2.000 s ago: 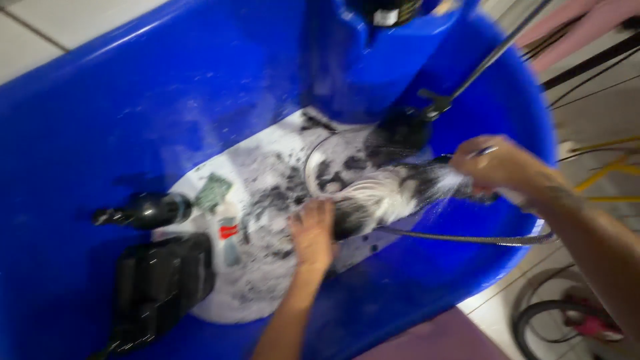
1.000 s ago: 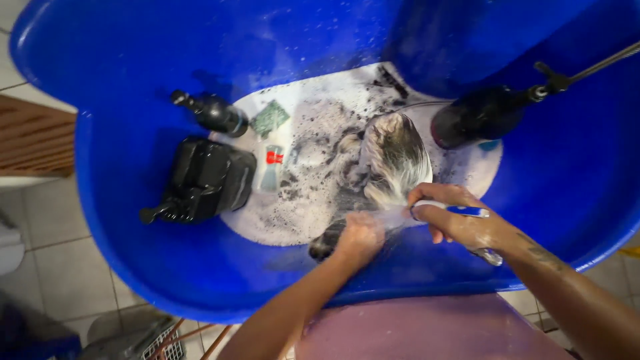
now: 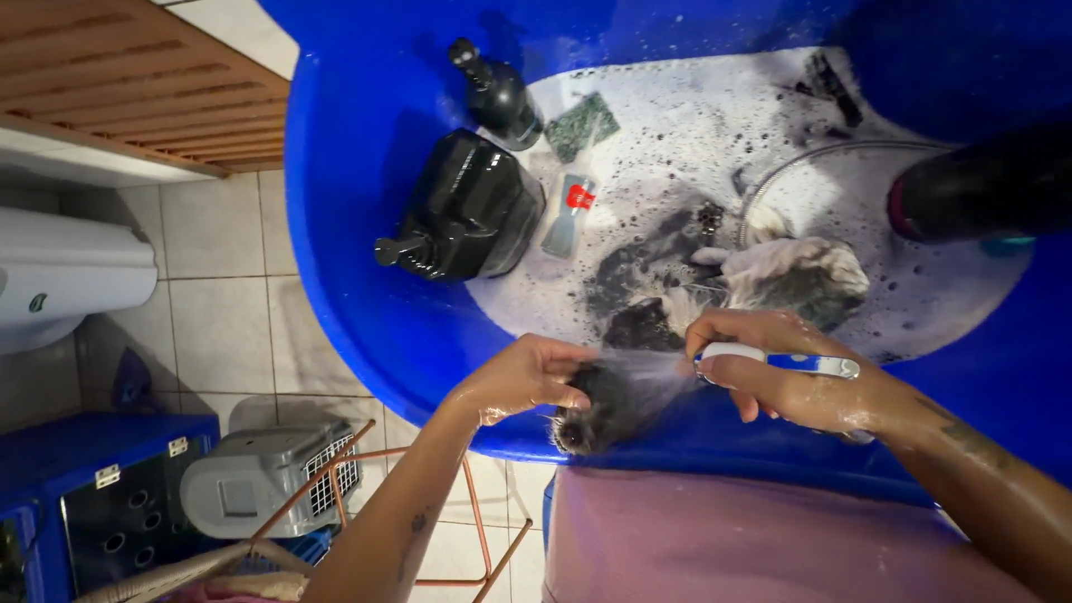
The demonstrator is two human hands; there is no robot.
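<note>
A small wet dog with dark and whitish fur [image 3: 791,280] is in a blue plastic tub [image 3: 352,335], its dark head near the tub's front rim. My left hand [image 3: 532,381] holds the dog's head from the left, fingers and thumb apart around it. My right hand [image 3: 779,368] grips a white and chrome shower head [image 3: 775,360], which sprays water leftward over the head. Foamy grey water [image 3: 670,100] lies around the dog. The shower hose [image 3: 804,159] curves through the foam behind it.
At the tub's left stand a black pump jug [image 3: 469,209], a black bottle [image 3: 498,96], a green scouring pad [image 3: 582,126] and a clear bottle with a red mark [image 3: 569,213]. A dark cylinder [image 3: 980,188] juts in from the right. A grey pet carrier [image 3: 268,477] sits on the tiled floor.
The spray has moved from the dog's body to its head, which my left hand now holds at the front rim. The view has shifted left.
</note>
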